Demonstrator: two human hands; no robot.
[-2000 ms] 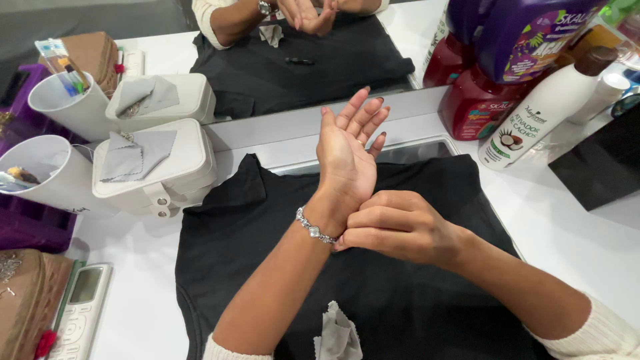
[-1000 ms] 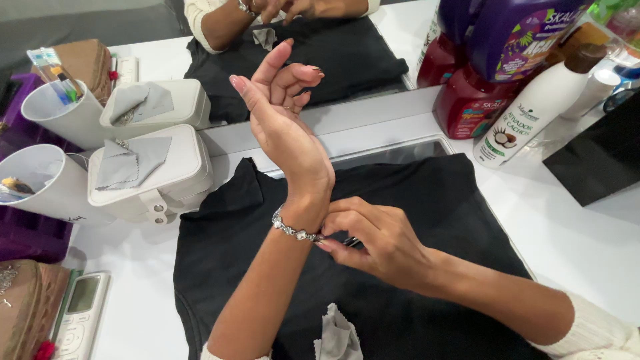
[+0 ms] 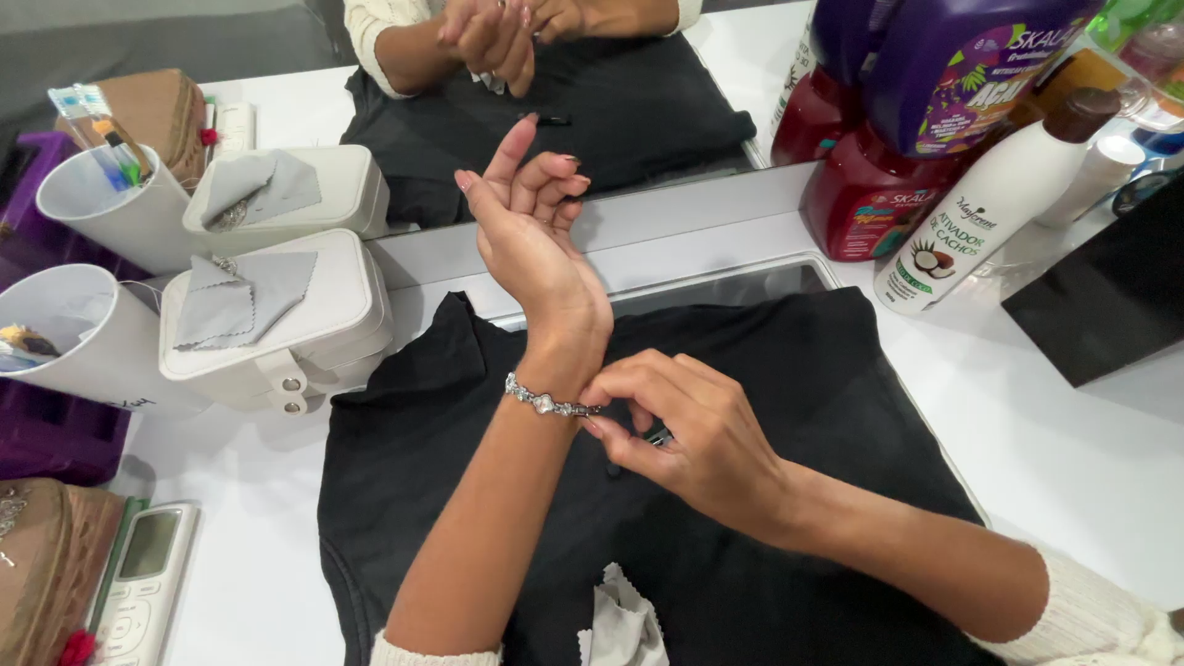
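Note:
A silver bracelet with clear stones [image 3: 546, 403] circles my left wrist. My left hand [image 3: 541, 240] is raised above it, palm turned up, with fingers loosely curled and nothing in them. The thumb and fingertips of my right hand [image 3: 689, 421] pinch the bracelet's end at the right side of that wrist. A small dark metallic thing [image 3: 659, 437] shows between the right fingers; what it is I cannot tell. Under both arms lies a black cloth garment [image 3: 786, 388]. On it, near the bottom edge, rests a crumpled grey cloth [image 3: 624, 622].
A mirror stands behind the garment. At left are a white case [image 3: 324, 347] with a grey cloth [image 3: 277, 277] on top, a white cup [image 3: 102, 342], a brown case [image 3: 55, 573] and a remote control [image 3: 143, 583]. At right stand a white bottle [image 3: 994, 203], red jar [image 3: 860, 203] and black box [image 3: 1101, 287].
My left hand has tilted left from its more upright pose, and its fingers have curled. My right hand stays at the wrist by the bracelet.

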